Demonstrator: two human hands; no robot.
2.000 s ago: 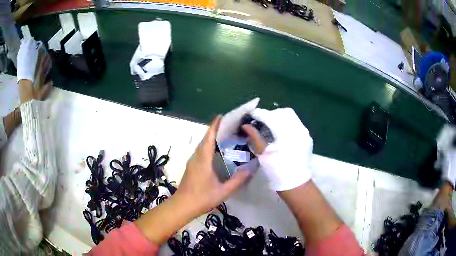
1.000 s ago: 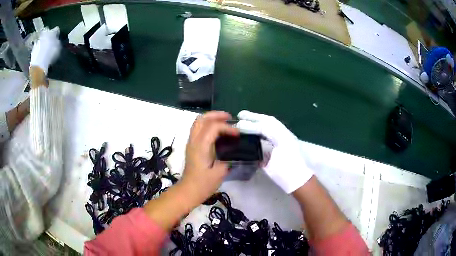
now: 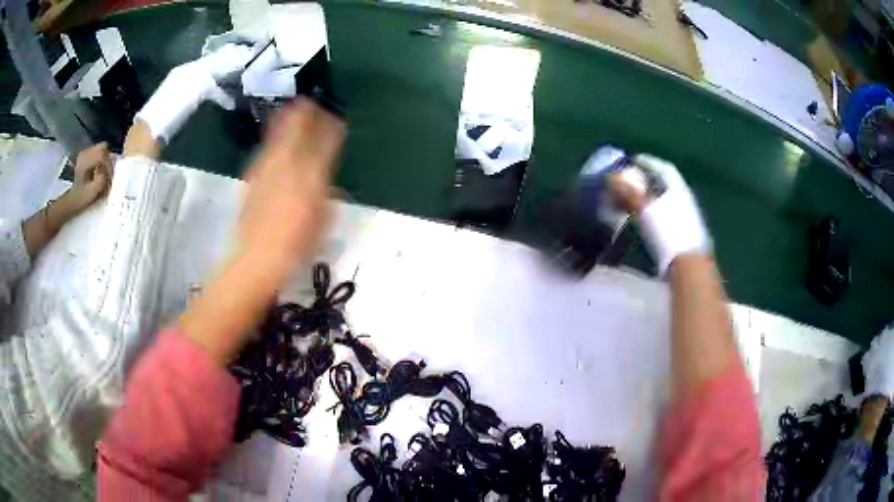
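Note:
My right hand [image 3: 662,206], in a white glove with bare fingertips, holds a small dark retail box [image 3: 578,230] over the near edge of the green belt; the box is motion-blurred. My left hand [image 3: 292,176] is bare and blurred, above the belt's near edge at left; whether it holds anything cannot be told. An open box [image 3: 490,191] with its white flap up stands on the belt between my hands. Bundled black cables [image 3: 461,441] lie in heaps on the white worktop [image 3: 441,294].
A neighbour's white-gloved hand [image 3: 186,93] touches an open box [image 3: 294,59] on the belt at left. More open boxes [image 3: 113,78] are beyond. A closed dark box [image 3: 828,260] is on the green belt [image 3: 725,127] at right. Another cable heap [image 3: 809,441] and a blue fan [image 3: 870,118] are at far right.
My hands have moved apart, left hand to the left and right hand rightward with the box. The open boxes have shifted right in view. The neighbour's gloved hand has reached rightward to a box.

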